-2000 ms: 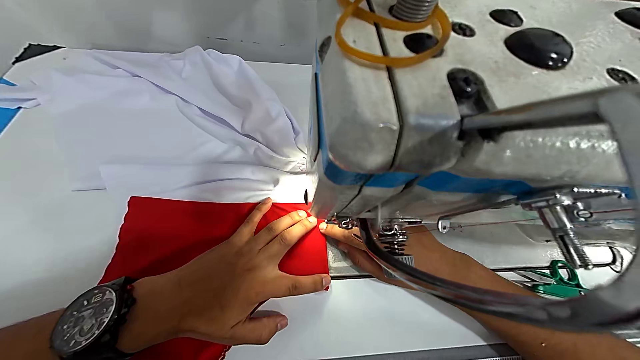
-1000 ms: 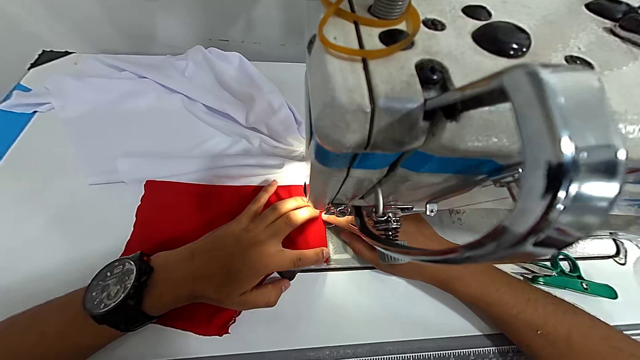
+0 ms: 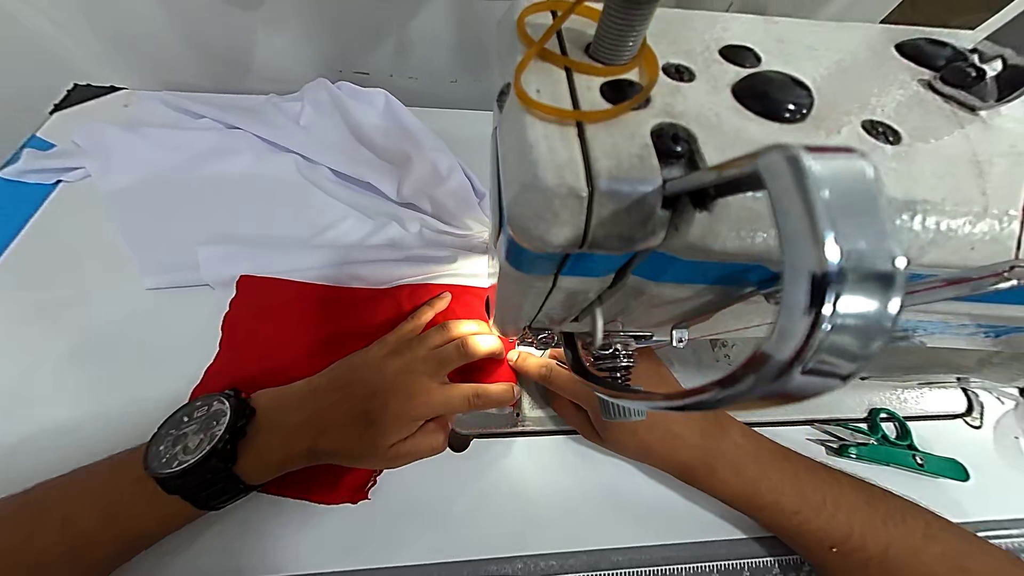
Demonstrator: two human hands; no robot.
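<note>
Red fabric (image 3: pixel 296 328) lies on the white table and runs to the sewing machine's (image 3: pixel 544 184) needle area, where its far edge meets white fabric (image 3: pixel 320 184). My left hand (image 3: pixel 384 392), with a black watch (image 3: pixel 192 444) on the wrist, rests palm down on the red fabric, its fingers spread and pressing near the presser foot. My right hand (image 3: pixel 592 392) reaches under the machine's thread guides, its index fingertip at the right edge of the red fabric. Some of its fingers are hidden by the metal thread parts, so its grip cannot be told.
Green thread snips (image 3: pixel 904 456) lie on the table right of my right forearm. A curved chrome lever (image 3: pixel 840 280) juts out from the machine front. An orange rubber band (image 3: pixel 584 112) loops around a post on top. A ruler (image 3: pixel 688 564) runs along the near edge.
The red and white fabric has moved away from me, toward the back of the table, over the last second or two. Both hands stay close beside the presser foot. The view has shifted somewhat.
</note>
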